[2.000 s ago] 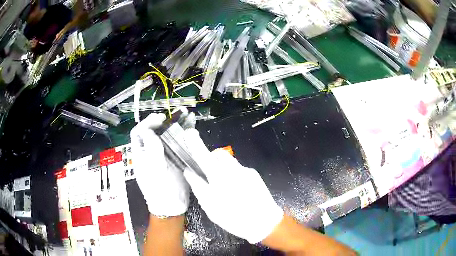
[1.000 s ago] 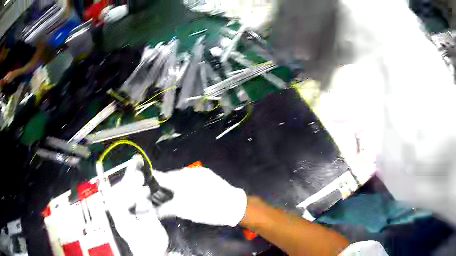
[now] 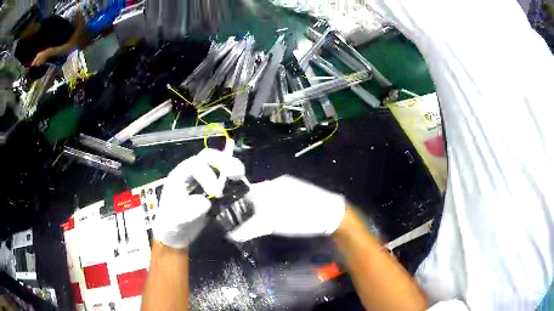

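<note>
My left hand [image 3: 185, 197], in a white glove, pinches near the top of a dark part with silver ribs [image 3: 234, 206], held above the black mat. My right hand [image 3: 291, 208], also gloved in white, holds the same part from the right. A yellow wire loop [image 3: 215, 135] rises above my left fingers beside a white strip end [image 3: 229, 147]. The fingers cover much of the part, so its full shape is hidden.
Silver bars [image 3: 264, 79] with yellow wires lie in a loose pile beyond my hands. Red-and-white printed cardboard [image 3: 103, 249] lies at left. A large white cloth or garment [image 3: 492, 158] covers the right side. A person's arm [image 3: 58, 51] shows far left.
The large white cloth has come in on the right and covers much of the printed sheet. The silver bar no longer points along my right hand; the held part now shows its dark, ribbed end.
</note>
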